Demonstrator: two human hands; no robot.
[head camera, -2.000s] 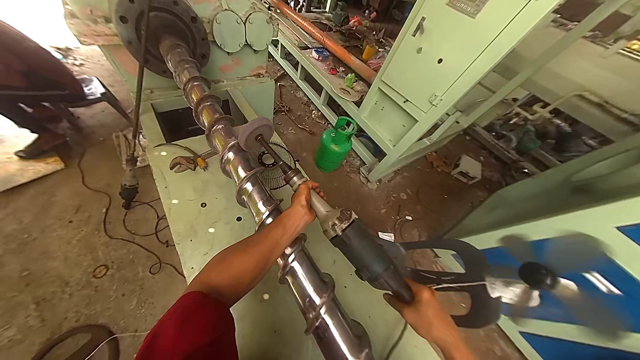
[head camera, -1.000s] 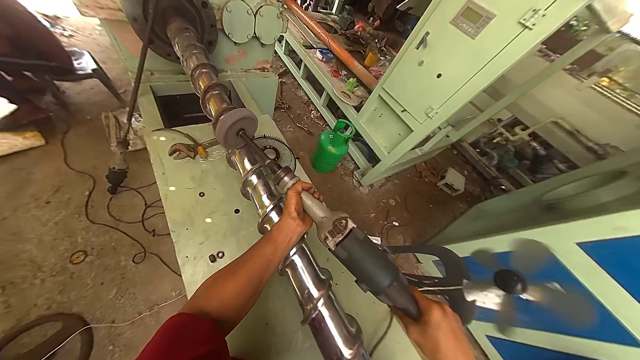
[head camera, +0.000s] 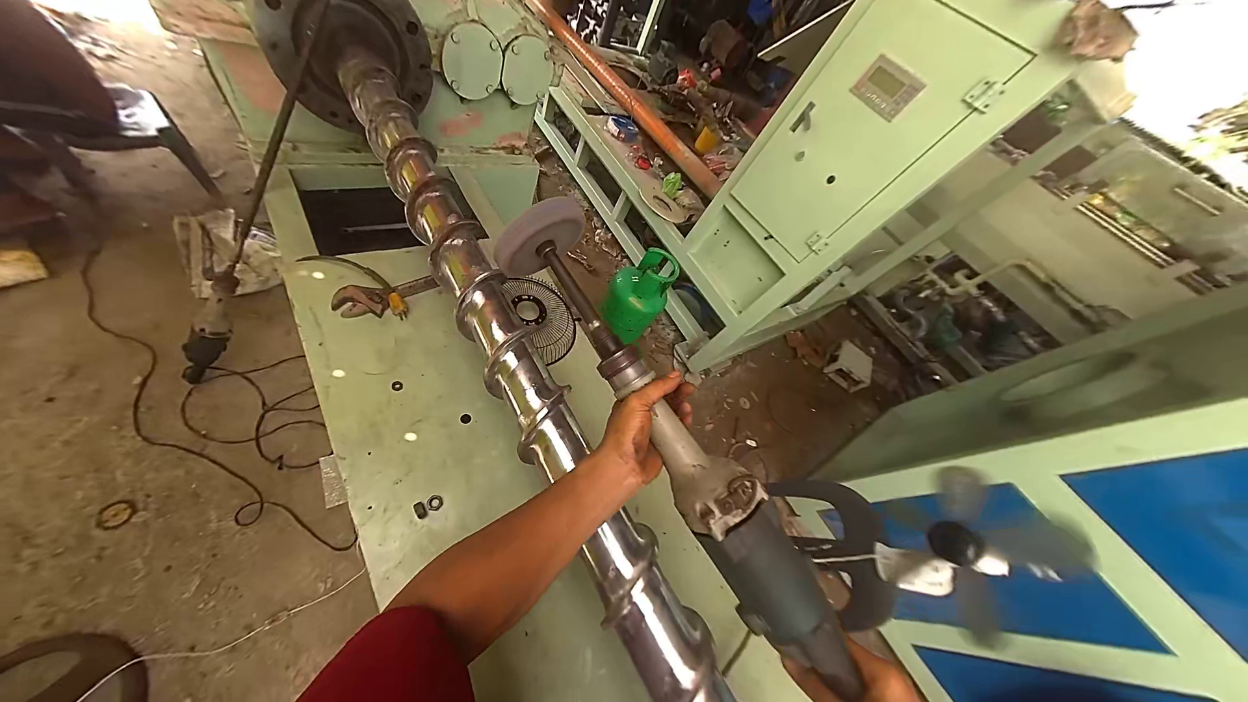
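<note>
A long polished steel extruder screw (head camera: 556, 429) runs from a round bolted flange (head camera: 341, 58) at the upper left down to the bottom edge. To its right is a straight grinder (head camera: 770, 575) with a long spindle and a grey abrasive wheel (head camera: 539, 236), which appears apart from the screw. My left hand (head camera: 645, 424) grips the grinder's metal neck. My right hand (head camera: 848, 673) holds the rear of its dark body, partly hidden by the tool and the frame's bottom edge.
An adjustable wrench (head camera: 361, 300) and nuts (head camera: 435, 502) lie on the green machine bed (head camera: 390, 585). A green gas cylinder (head camera: 636, 300) stands beyond, near a green control cabinet (head camera: 868, 127). A fan (head camera: 955, 543) is at right. Cables (head camera: 156, 390) cross the floor at left.
The abrasive wheel, over the screw one second ago, is now to its right. Both hands have kept their hold on the grinder.
</note>
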